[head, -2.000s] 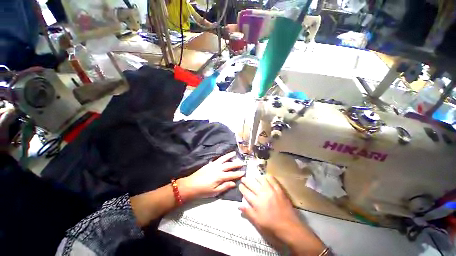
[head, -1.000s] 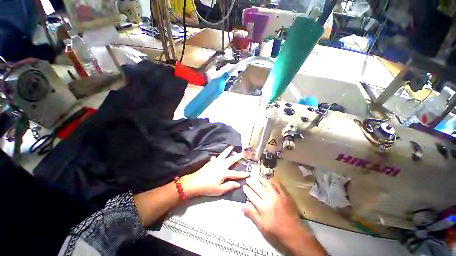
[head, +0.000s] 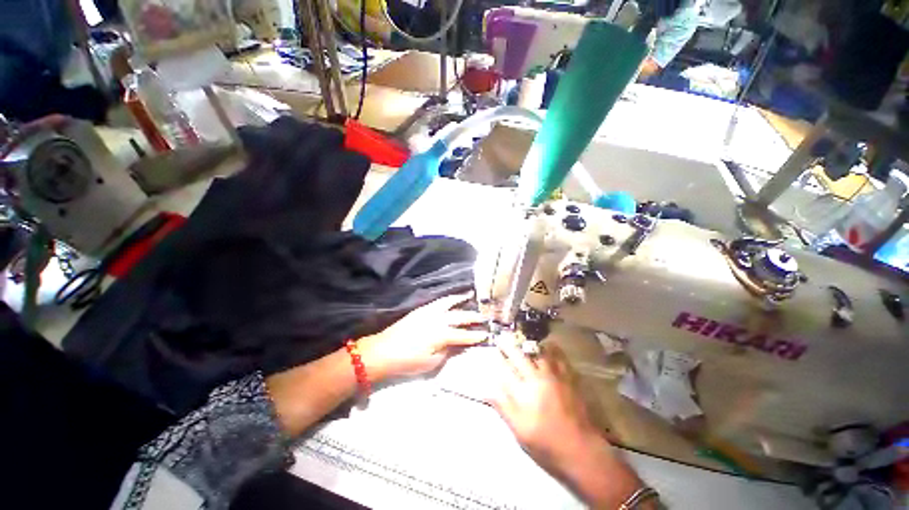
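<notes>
Black fabric lies in a loose, wrinkled heap left of the sewing machine, its right end reaching the presser foot and needle. My left hand, with a red bead bracelet at the wrist, lies palm down on the fabric's edge, fingers stretched toward the presser foot. My right hand lies just in front of the presser foot, fingertips close to it. Whether its fingers pinch the fabric cannot be made out. The cream machine with purple "HIKARI" lettering stands on the right.
A green cone and a blue flat piece stand behind the needle. A red object lies at the fabric's far edge. Dark-handled scissors lie at left. White scrap is on the machine bed. Another person's hand shows far back.
The black fabric in front of the presser foot has moved out of sight, and white table shows between my hands. Both hands stay close to the needle. The view has shifted slightly.
</notes>
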